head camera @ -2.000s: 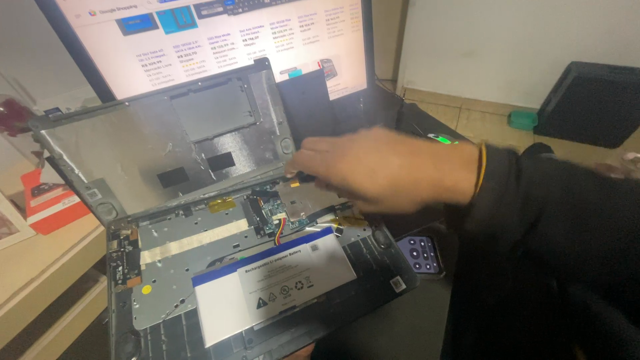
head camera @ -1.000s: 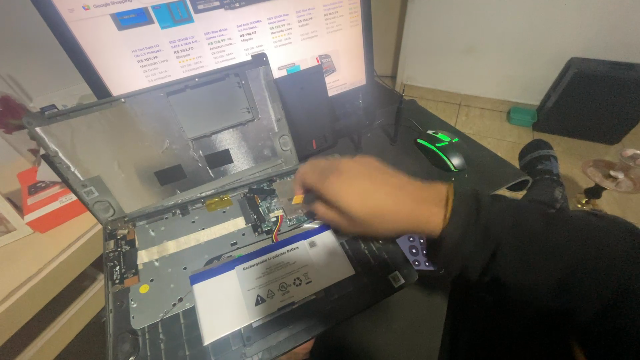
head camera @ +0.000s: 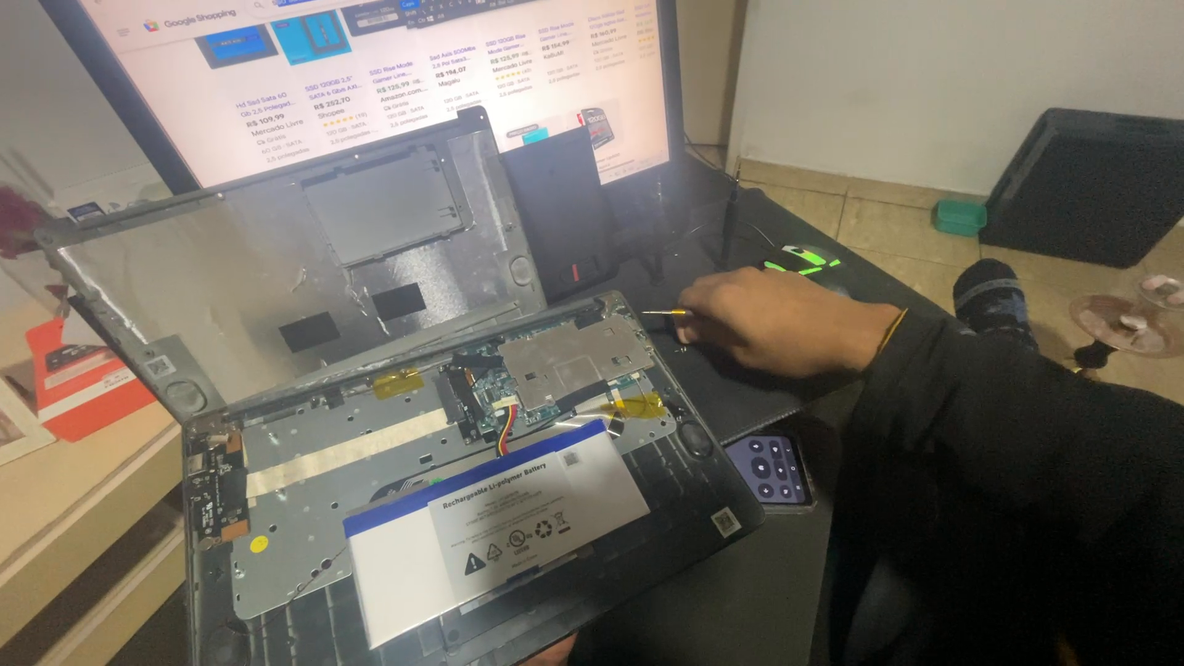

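My right hand (head camera: 763,319) is over the dark desk mat, just right of an opened laptop base (head camera: 305,518). A thin tool with a metal shaft and yellow end (head camera: 664,313), perhaps a small screwdriver, sticks out of its fingers toward the laptop. Of my left hand (head camera: 555,650) only a small part of skin shows under the laptop's near edge. A white li-polymer battery (head camera: 407,564) with a blue strip lies in the base. Colored wires (head camera: 506,430) run from it to the circuit board (head camera: 490,393), partly covered by a metal shield (head camera: 573,361). The bottom cover (head camera: 240,277) leans upright behind.
A lit monitor (head camera: 388,92) stands at the back, with a dark flat box or drive (head camera: 564,208) before it. A mouse (head camera: 800,261) with green lights and a phone (head camera: 772,470) lie to the right. A wooden drawer unit (head camera: 83,499) with a red card (head camera: 88,388) is at left.
My right hand has moved right, off the circuit board, which it partly covered before. The metal shield now shows fully, and the thin tool in my fingers has come into sight.
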